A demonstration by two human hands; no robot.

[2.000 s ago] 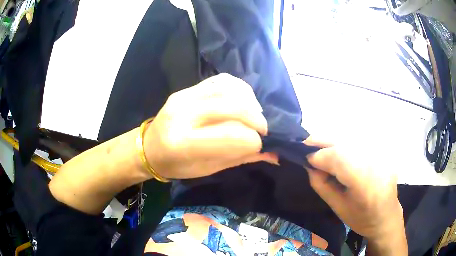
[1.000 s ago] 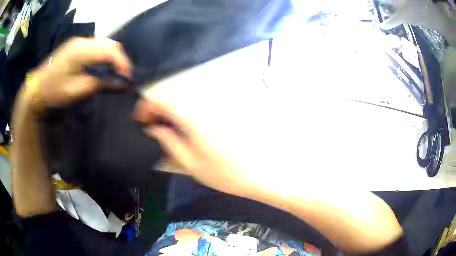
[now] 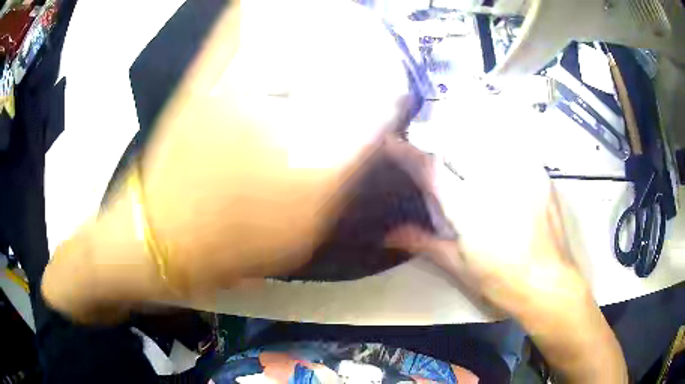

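A dark fabric panel (image 3: 368, 217) lies on the white machine table between my hands, below the sewing machine's needle area. My left hand (image 3: 278, 127) is large, blurred and overexposed; it reaches over the cloth, its fingertips at the cloth's edge near the needle area. My right hand (image 3: 466, 210) holds the right side of the cloth between thumb and fingers. More dark cloth (image 3: 169, 67) shows behind my left forearm. Glare hides the details of the fingers and the fabric edge.
The pale machine head (image 3: 593, 26) is at the upper right. Black-handled scissors (image 3: 640, 234), slim metal tools (image 3: 589, 116) and a thin brown handle (image 3: 625, 97) lie at the right. The table's curved front edge (image 3: 360, 304) runs near my lap. Dark cloth hangs at the far left.
Both hands have moved right and forward with the dark cloth, from the left side to the needle area. The machine head shows more at the upper right.
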